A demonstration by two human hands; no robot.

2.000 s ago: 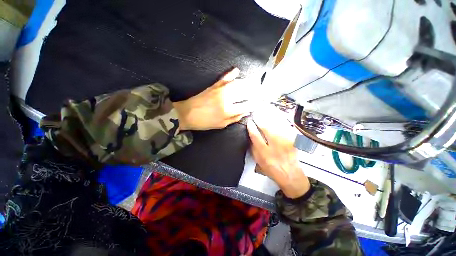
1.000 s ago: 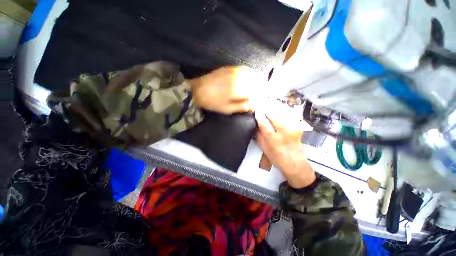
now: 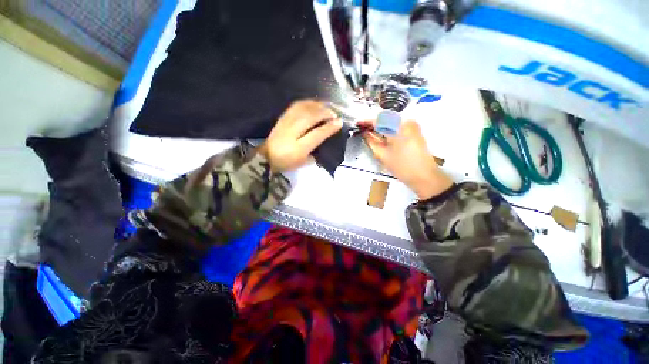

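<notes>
A black garment panel (image 3: 235, 78) lies on the white machine bed left of the needle. My left hand (image 3: 302, 134) pinches the panel's edge just in front of the presser foot (image 3: 364, 96), with a small dark corner (image 3: 331, 153) hanging out below the fingers. My right hand (image 3: 402, 153) is right beside it, its fingertips at the cloth edge near the foot; lamp glare and a small pale block hide part of them, and a bit of dark cloth shows at the tips. The white sewing machine (image 3: 541, 57) with "JACK" lettering stands above.
Green-handled scissors (image 3: 525, 153) lie right of my right hand. A tan tape patch (image 3: 378, 193) is on the bed. A black rod (image 3: 613, 263) and a cream tool (image 3: 592, 245) lie at the right. Dark cloth (image 3: 78, 206) hangs at the left. The ruler strip (image 3: 341, 236) edges the table.
The camera view has shifted, showing the machine's lettering and the scissors more fully. Less of the panel shows below my left hand. Both hands stay close together near the presser foot.
</notes>
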